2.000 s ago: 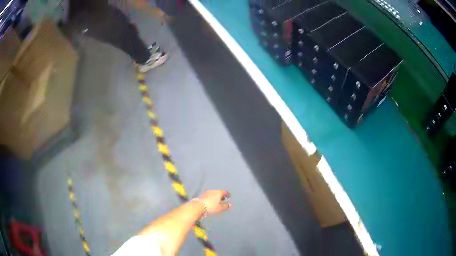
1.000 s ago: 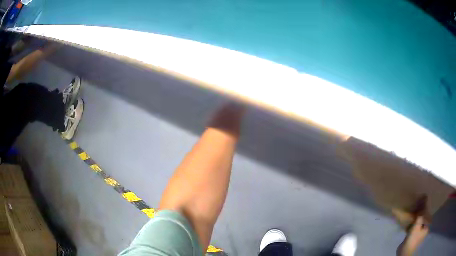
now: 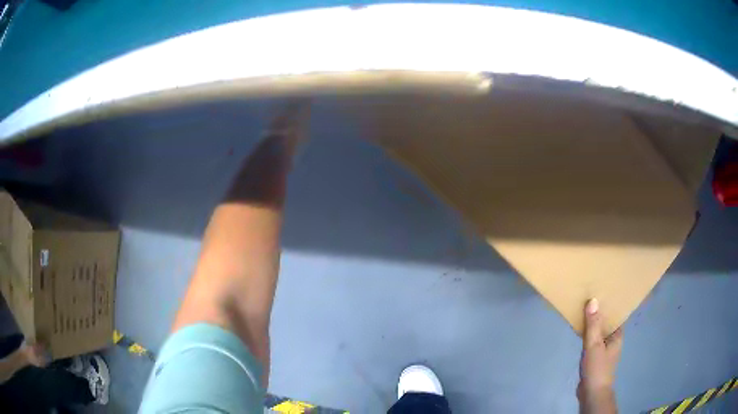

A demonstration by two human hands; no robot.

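Observation:
A large plain brown carton (image 3: pixel 558 186) stands tilted partly under the white edge of the teal-topped bench (image 3: pixel 388 36), with one corner pointing towards me. My right hand (image 3: pixel 600 348) grips that lower corner, thumb on top of the cardboard. My left arm reaches up under the bench edge; my left hand (image 3: pixel 293 121) is dim and blurred in the shadow there, and its fingers cannot be made out.
A printed brown carton (image 3: pixel 77 283) stands on the grey floor at the left. Another person's hand (image 3: pixel 24 356) and shoe (image 3: pixel 97 378) are beside it. Yellow-and-black tape (image 3: pixel 295 406) crosses the floor. A red object (image 3: pixel 726 182) is at the right edge.
The view has turned along the bench. The plain carton has come out from under the edge towards me, with my right hand on its corner. My left arm still reaches under the bench.

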